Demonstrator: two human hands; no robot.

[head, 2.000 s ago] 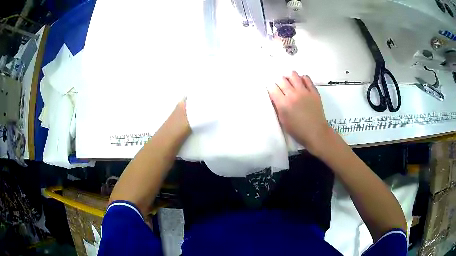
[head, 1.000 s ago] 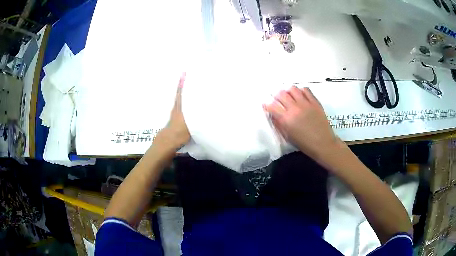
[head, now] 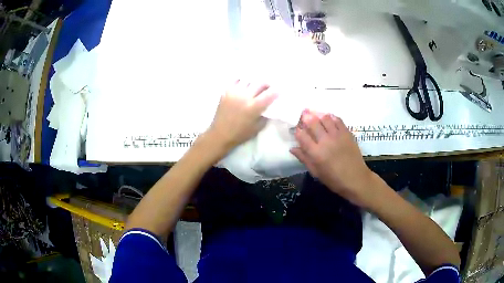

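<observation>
A white cloth piece (head: 260, 152) lies bunched at the table's front edge, its lower part hanging over the edge toward the lap. Its upper outline is lost in the glare of the white table. My left hand (head: 239, 113) rests on the cloth's upper left part, fingers slightly spread and a little blurred. My right hand (head: 327, 145) is at the cloth's right side, with thumb and fingertips closed on its edge. The presser foot and needle area of the sewing machine (head: 316, 27) is beyond the hands, apart from the cloth.
Black shears (head: 423, 83) lie at the right, with a thin dark rod (head: 380, 86) left of them and a silvery tool (head: 476, 99) to their right. A crumpled white heap (head: 71, 116) lies at the left. Cardboard boxes (head: 486, 215) and a yellow bar (head: 88, 214) are below the table.
My left hand has moved right from the cloth's left side onto it. The cloth has gone from spread wide to small and bunched. My right hand has shifted slightly toward the table's front edge.
</observation>
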